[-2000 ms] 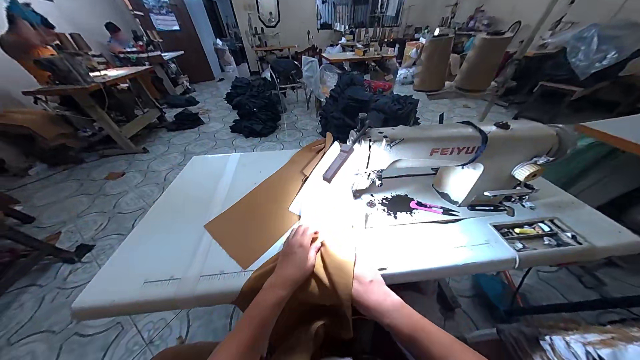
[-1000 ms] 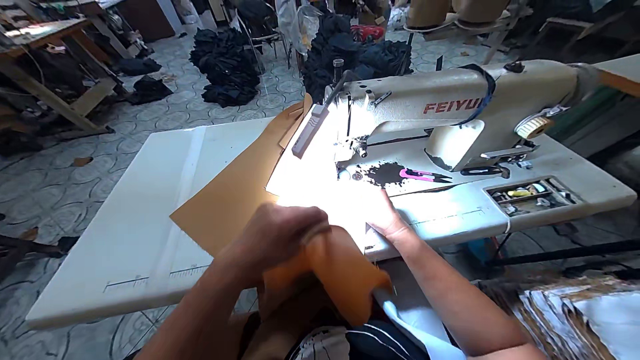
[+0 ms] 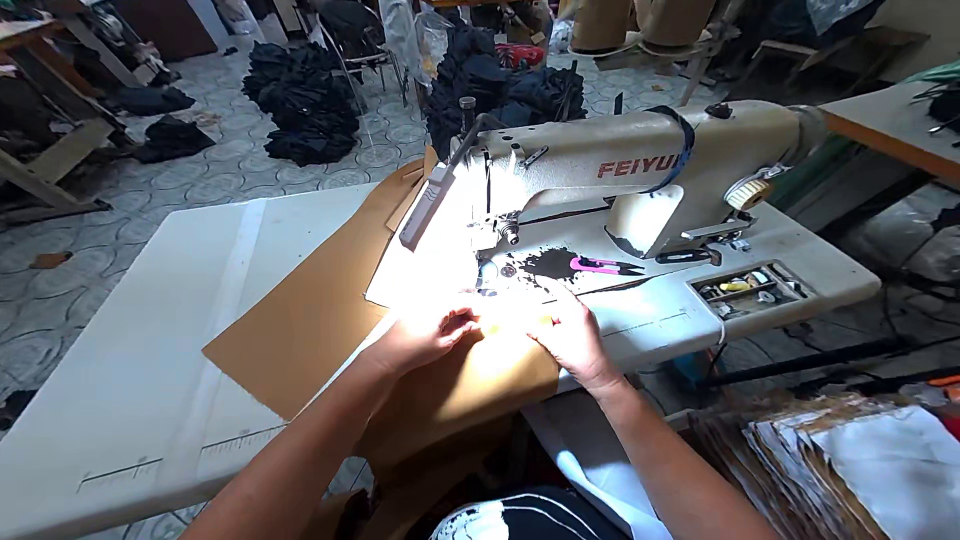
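Note:
Both hands hold a piece of tan fabric [image 3: 480,375] at the front of an industrial sewing machine [image 3: 585,165], just short of its needle area. My left hand [image 3: 427,330] pinches the fabric's upper edge; my right hand [image 3: 574,330] grips it at the right. Glare from the lamp [image 3: 431,202] hides the fingertips and the fabric edge between them. Left of the needle, a larger tan fabric piece [image 3: 307,315] lies flat with a white piece [image 3: 394,262] over part of it. Pink-handled thread snips [image 3: 604,265] rest on the machine bed beside a dark patch.
The white sewing table [image 3: 150,315] extends left. A parts tray [image 3: 750,289] is set into its right side, with a black-handled tool [image 3: 686,257] behind. Stacked fabric pieces [image 3: 840,465] stand at lower right. Piles of dark cloth [image 3: 300,97] lie on the floor beyond.
A second ago my left hand held the fabric bunched and raised, with my right hand flat near the needle. Now both hands grip it, spread across the table's front edge.

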